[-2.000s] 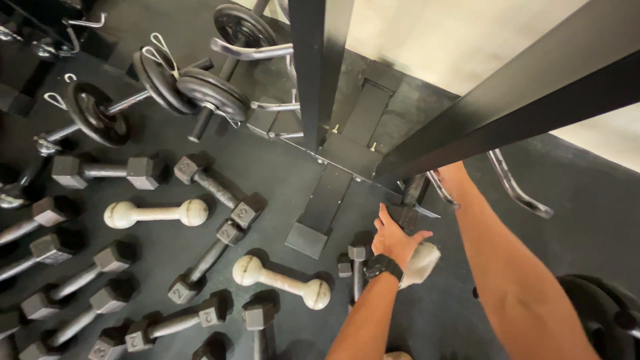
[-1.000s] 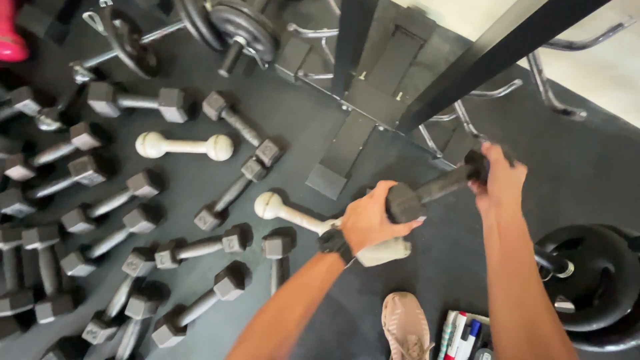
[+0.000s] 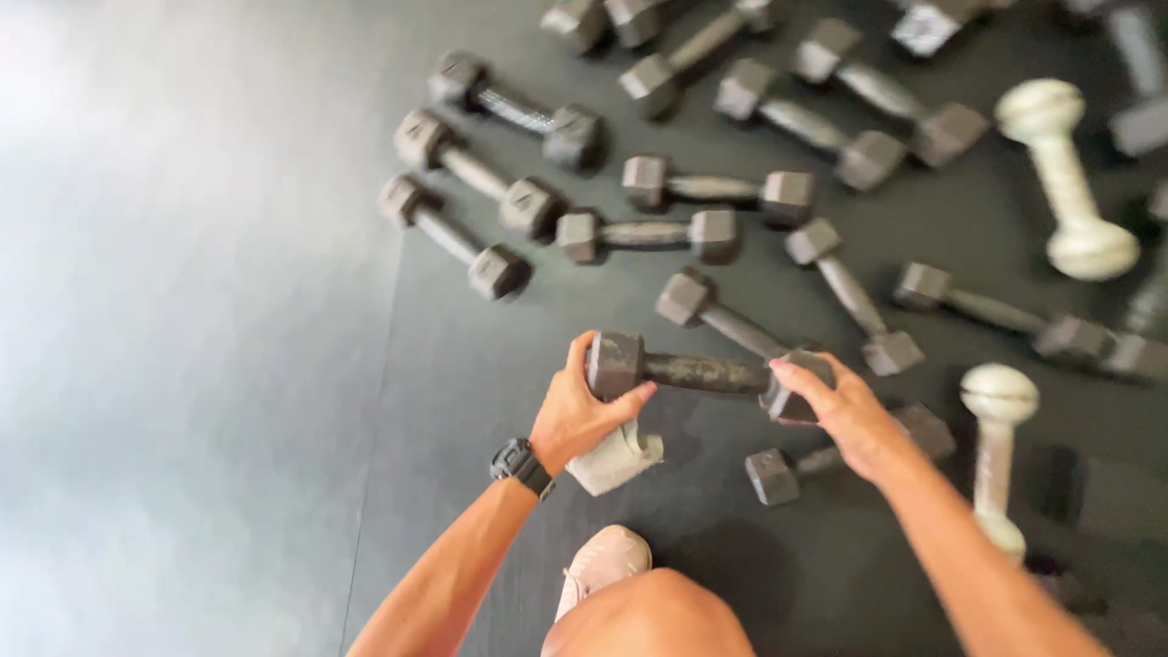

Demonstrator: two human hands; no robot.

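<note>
A dark hex dumbbell [image 3: 707,372] is held level between both hands above the floor. My left hand [image 3: 584,406] grips its left head, with a light cloth [image 3: 616,459] hanging below the palm. Around its right head close the fingers of my right hand [image 3: 844,411]. Just behind it lies another hex dumbbell [image 3: 730,319], partly hidden by the held one. Under my right hand a further hex dumbbell [image 3: 773,476] rests on the floor, its handle partly covered by my fingers and wrist.
Many grey hex dumbbells [image 3: 646,234] lie scattered on the dark rubber floor [image 3: 274,365] ahead and to the right. Two white round-headed dumbbells [image 3: 1068,182] [image 3: 993,465] lie at the right. My shoe [image 3: 607,558] and bent knee [image 3: 648,616] are at the bottom.
The view has swung far from the rack to the scattered dumbbells. The held dumbbell was beside the rack uprights; it has moved away from them, still in both hands.
</note>
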